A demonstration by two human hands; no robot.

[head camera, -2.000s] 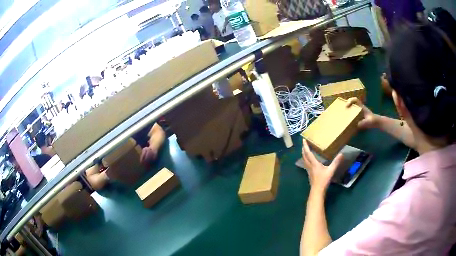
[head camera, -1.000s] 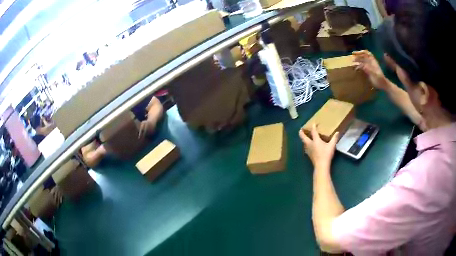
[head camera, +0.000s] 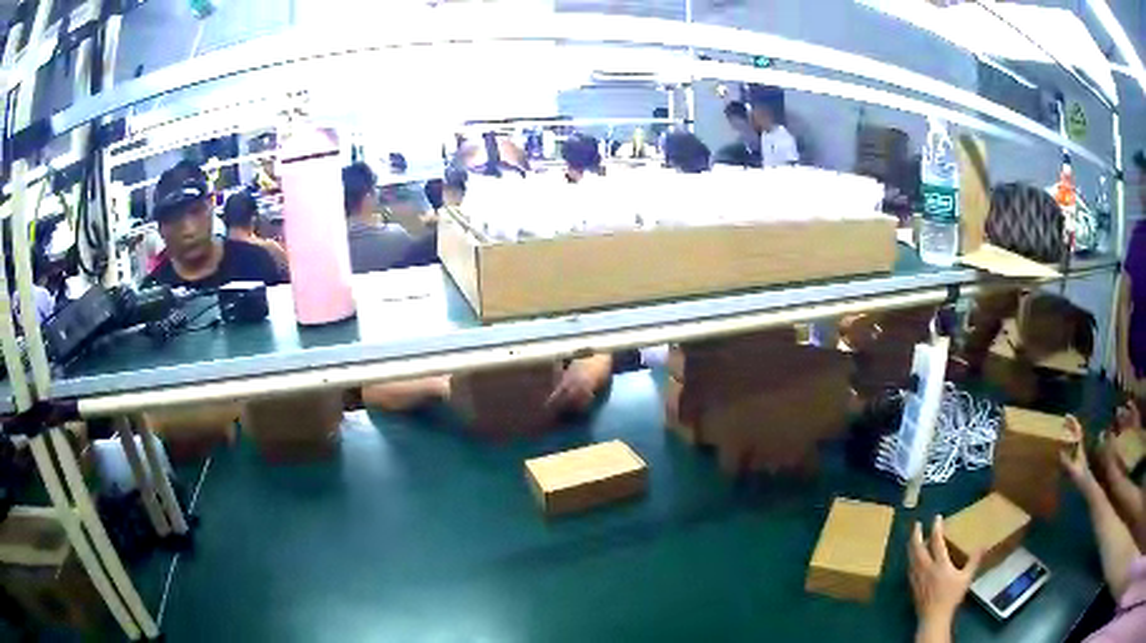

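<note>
Neither of my hands is in view. A closed brown carton (head camera: 587,477) lies nearest in front, on the dark-green table (head camera: 377,540). A second closed carton (head camera: 851,549) lies to its right. At the right, a neighbour's hand (head camera: 940,580) is at another closed carton (head camera: 987,529), which is at the digital scale (head camera: 1010,583) with its small blue-lit display. That person's other hand is beside a taller carton or stack (head camera: 1033,460).
A metal-framed shelf (head camera: 503,348) crosses above the table, holding a long shelf carton (head camera: 679,270) with white contents, a pink cylinder (head camera: 317,226) and a water bottle (head camera: 938,195). White cables (head camera: 961,433) lie behind a white upright strip (head camera: 926,408). People sit opposite.
The view has swung left and levelled, so the neighbour now shows only at the right edge. The neighbour's carton stays at the scale, with one hand now apart from the taller carton or stack.
</note>
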